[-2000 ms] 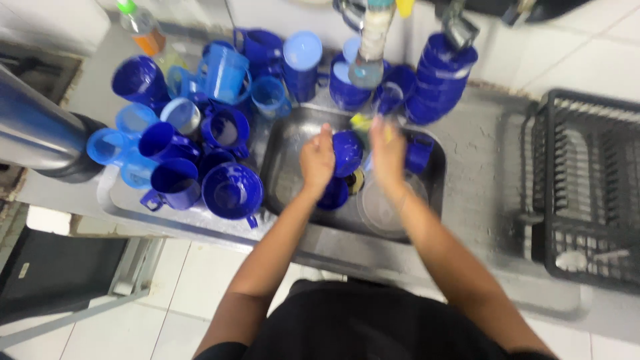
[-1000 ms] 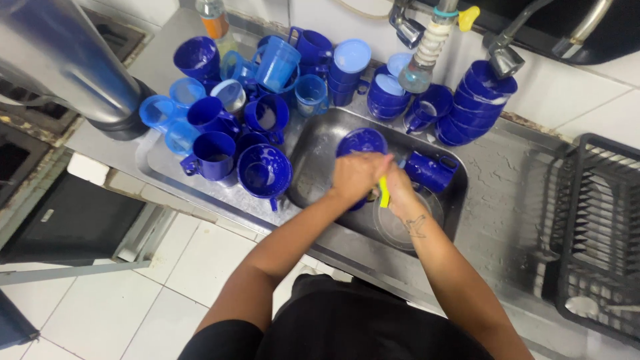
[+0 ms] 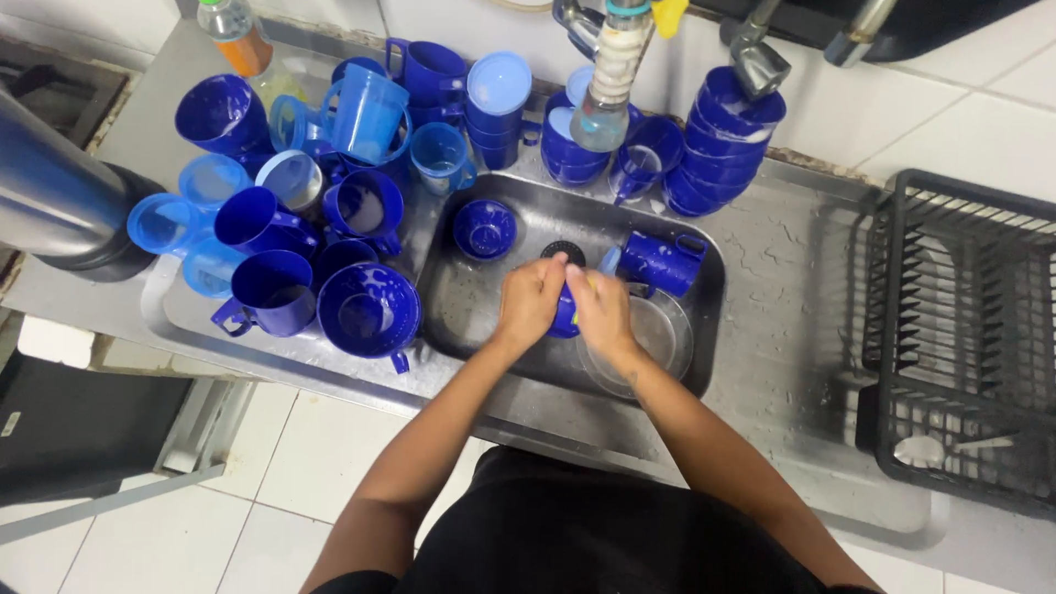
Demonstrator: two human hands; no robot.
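Observation:
Over the steel sink basin (image 3: 462,318), my left hand (image 3: 530,304) and my right hand (image 3: 601,312) meet around a small blue plastic piece (image 3: 563,320), mostly hidden between them. A bit of yellow, perhaps a sponge, shows at my right fingers. A soapy blue bowl (image 3: 485,230) sits at the basin's upper left. To the right of my hands a soapy blue mug (image 3: 662,262) lies on its side, above a clear round lid or dish (image 3: 660,334). The black drain (image 3: 564,251) is just above my fingertips.
Many blue mugs (image 3: 272,293) crowd the counter at left, beside a bottle with an orange label (image 3: 241,45) and a large metal vessel (image 3: 58,177). Stacked blue bowls (image 3: 718,153) stand behind the basin under the taps (image 3: 757,66). A black dish rack (image 3: 973,330) is at right.
The blue bowl now at the basin's upper left was not there a second ago, when a blue bowl was at my hands. My hands are now on a different-looking, smaller visible blue piece.

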